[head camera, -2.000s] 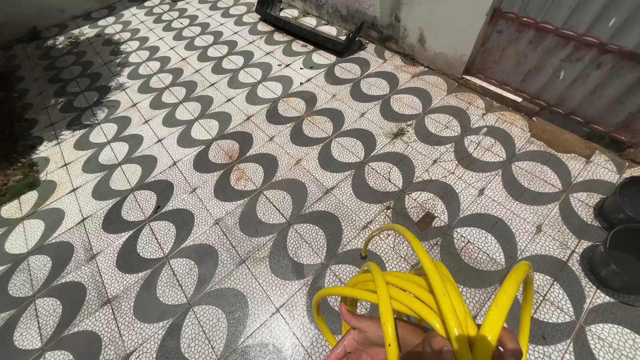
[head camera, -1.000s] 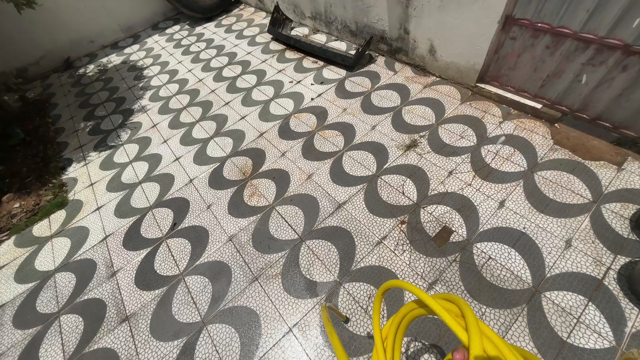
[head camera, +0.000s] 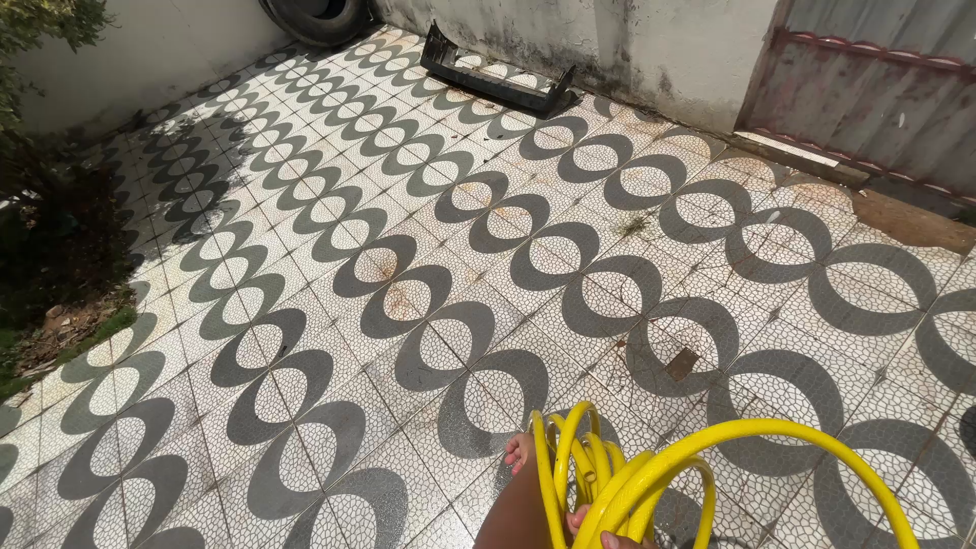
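Observation:
A coiled yellow hose (head camera: 698, 442) spans the bottom right of the head view, several loops close together and one wide loop arching right. My left forearm reaches up from the bottom edge along the coil's left side. At its end, my left hand (head camera: 520, 451) is beside the upper left loops, fingers bent; the hose hides part of it, so its hold is unclear. Lower down, fingers of my right hand (head camera: 581, 520) are closed on the hose loops, with the rest of that hand hidden or out of frame. A cut hose end (head camera: 589, 476) shows among the loops.
Patterned floor tiles (head camera: 427, 335) cover the yard. A black plastic bumper-like part (head camera: 496, 84) lies by the back wall, and a tire (head camera: 324, 23) is in the far corner. Plants and soil (head camera: 69, 328) border the left; a metal gate (head camera: 877, 91) is at upper right.
My left forearm and hand have come into view at the coil's left side. The hose loops have shifted, and one now arches wide to the right.

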